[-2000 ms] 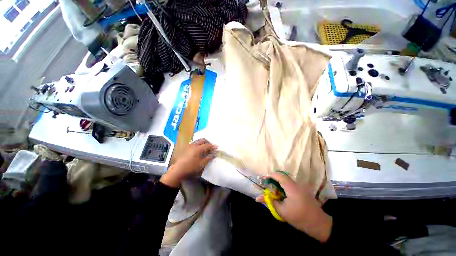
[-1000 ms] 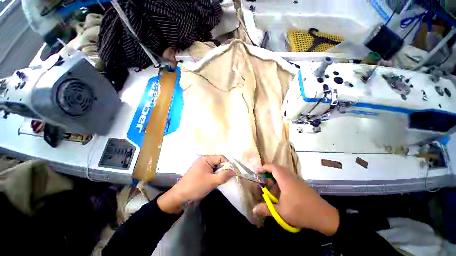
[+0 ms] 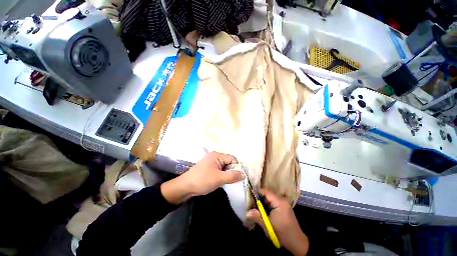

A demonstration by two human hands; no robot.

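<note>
A beige garment [image 3: 235, 100] with white parts lies crumpled across the white machine table and hangs over its front edge. My left hand [image 3: 203, 177] pinches a thin whitish edge of it between thumb and fingers at the table's front edge. My right hand [image 3: 280, 220] grips the scissors [image 3: 266, 222] by the handle; only a yellow handle loop and part of a dark blade show. The blades lie against the garment edge just right of my left fingertips. Their tips and how far they are open cannot be told.
A white sewing machine head [image 3: 371, 125] stands right of the garment, a grey machine end [image 3: 90, 55] at the left. A brown strip [image 3: 168, 105] lies on a blue sticker. Dark striped fabric [image 3: 185, 20] and a yellow basket [image 3: 333, 60] are behind. Brown tabs [image 3: 328, 180] lie at the right.
The view has turned and shifted. My hands have come together at the pinched edge; the scissors now point more steeply up the edge. The garment's upper part has been drawn lower than at first.
</note>
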